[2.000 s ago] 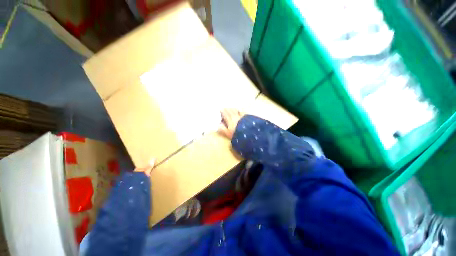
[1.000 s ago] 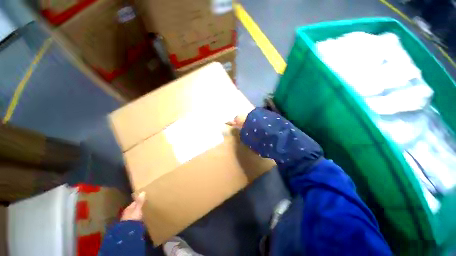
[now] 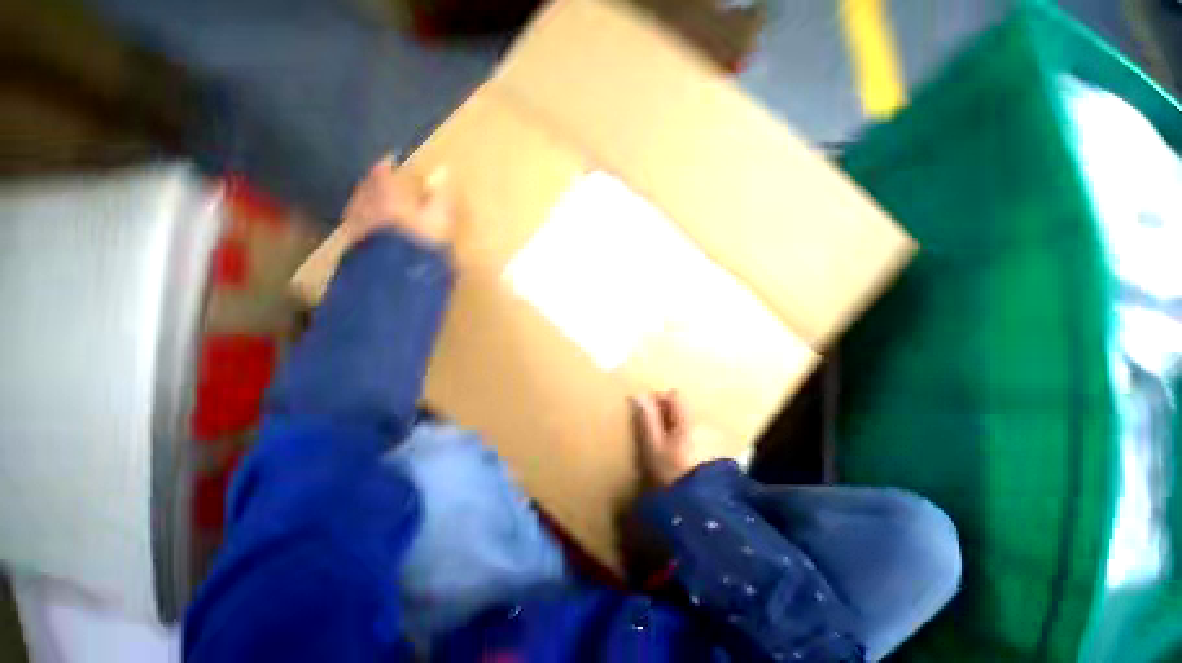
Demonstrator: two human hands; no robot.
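Observation:
A large brown carton [image 3: 519, 350] lies tilted in front of me, its brown panels facing up. A bright white rectangle [image 3: 596, 266] shows at its middle; glare hides whether it is a sheet inside or on top. My left hand [image 3: 402, 207] is at the carton's upper left edge, its fingers round the edge, blurred. My right hand [image 3: 666, 438] rests on the carton's near right part with fingers curled; I cannot tell whether it grips anything.
A deep green crate [image 3: 966, 324] with white bagged packs [image 3: 1141, 298] stands close at the right. A thick white stack [image 3: 84, 376] is at the left, beside a red-taped carton [image 3: 233, 382]. A yellow line [image 3: 871, 58] marks the grey floor at the top. My knees flank the carton.
The carton has turned and come closer to my body. My left hand has moved from its near left corner to its upper left edge. My right hand has moved to its near side.

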